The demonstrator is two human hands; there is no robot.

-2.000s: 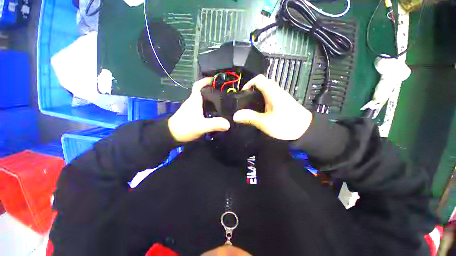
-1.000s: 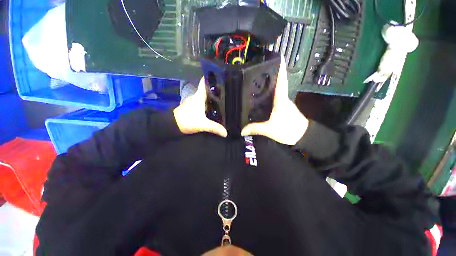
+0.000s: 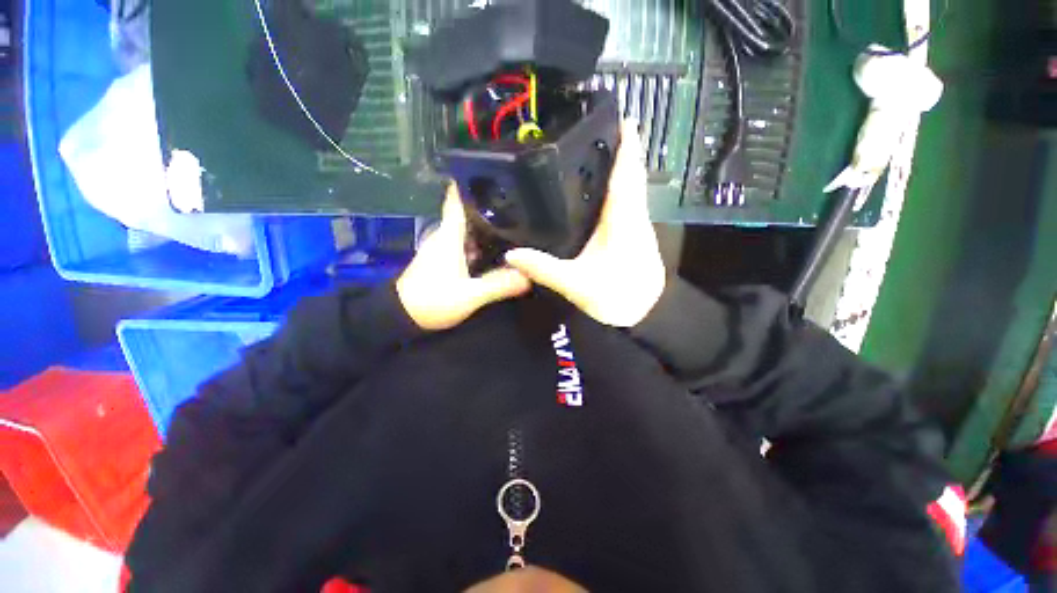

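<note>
The black socket tower housing (image 3: 522, 191) is held tilted at the bench's front edge, with round recessed outlets on its sides. Its far end is open and shows red and yellow wires (image 3: 501, 107). A black faceted end cap (image 3: 510, 44) lies beyond the opening, close to the housing. My left hand (image 3: 446, 276) grips the housing's left side, with the thumb on the near end. My right hand (image 3: 614, 255) grips the right side, with its thumb also at the near end. The fingers behind the housing are partly hidden.
A black polygonal plate (image 3: 307, 75) lies on the green bench, crossed by a thin white cord. A coiled power cord (image 3: 753, 23) lies on a slotted panel (image 3: 774, 116) at right. Blue bins (image 3: 162, 272) and a red bin (image 3: 87, 446) stand at left.
The housing was first turned more upright with its outlet sides showing, then tilted and moved slightly left. Both hands keep hold of it. The view has shifted over the bench.
</note>
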